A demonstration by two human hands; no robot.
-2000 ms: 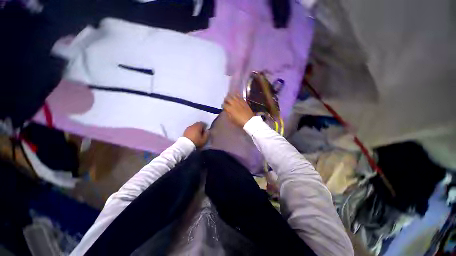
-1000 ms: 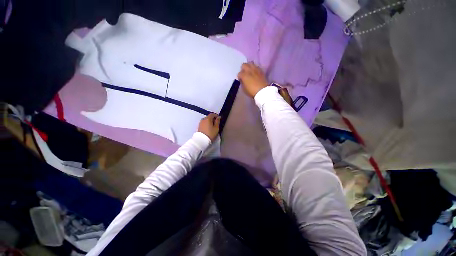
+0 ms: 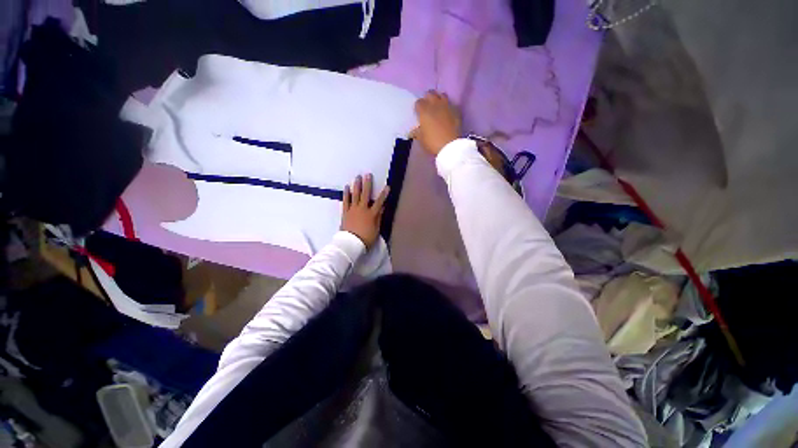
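Note:
The white front panel (image 3: 341, 109) lies on the lilac pressing table. The dark long seam (image 3: 254, 182) runs across it, with a short dark L-shaped line (image 3: 262, 143) above. My left hand (image 3: 361, 210) lies on the panel at the seam's right end, fingers spread. My right hand (image 3: 436, 122) pinches the panel's right edge at the upper end of the dark edge fold (image 3: 396, 179). The steam iron (image 3: 490, 156) stands just right of my right wrist, partly hidden by my sleeve.
Dark panels (image 3: 74, 131) are heaped at the left and far side. A red strip (image 3: 125, 219) is at the left table edge. A red cord (image 3: 643, 204) runs down the right over beige sheeting (image 3: 682, 157). Heaped fabric (image 3: 643, 311) lies below right. A clear plastic box (image 3: 125, 416) is below left.
The dark edge fold now shows along the panel's right edge. My left hand has moved up from beside the panel and flattened onto it. My right hand has moved up along that edge.

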